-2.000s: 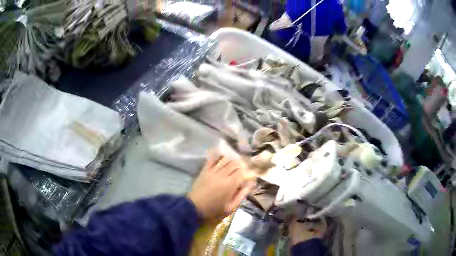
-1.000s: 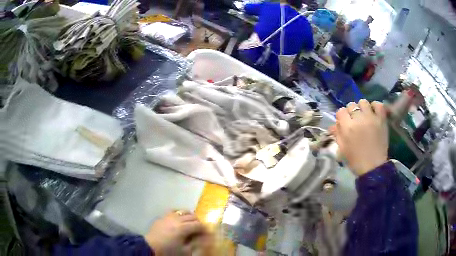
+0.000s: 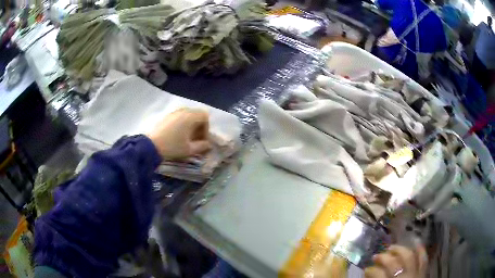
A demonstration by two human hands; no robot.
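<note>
A folded stack of light grey cut panels [image 3: 130,108] lies at the left on the dark side table. My left hand [image 3: 184,133] is over the stack's near right corner with its fingers curled. Whether it pinches a layer cannot be told. My right hand [image 3: 399,263] is at the bottom right, blurred and cut off by the lower edge. Whether it holds anything cannot be told. A rumpled heap of grey and beige sewn pieces [image 3: 336,125] lies on the right, with a small pale yellow ticket [image 3: 400,157] on it.
The pale machine table [image 3: 260,201] is in front, with yellow-orange tape [image 3: 320,231] and a shiny plate [image 3: 355,233]. A white tub [image 3: 355,57] stands behind the heap. Bundled olive-green pieces [image 3: 201,40] lie at the upper left. A person in blue [image 3: 415,30] is at the upper right.
The view has swung left. My left hand has moved from the table's front onto the panel stack. My right hand has come down from its raised place beside the heap to the bottom right.
</note>
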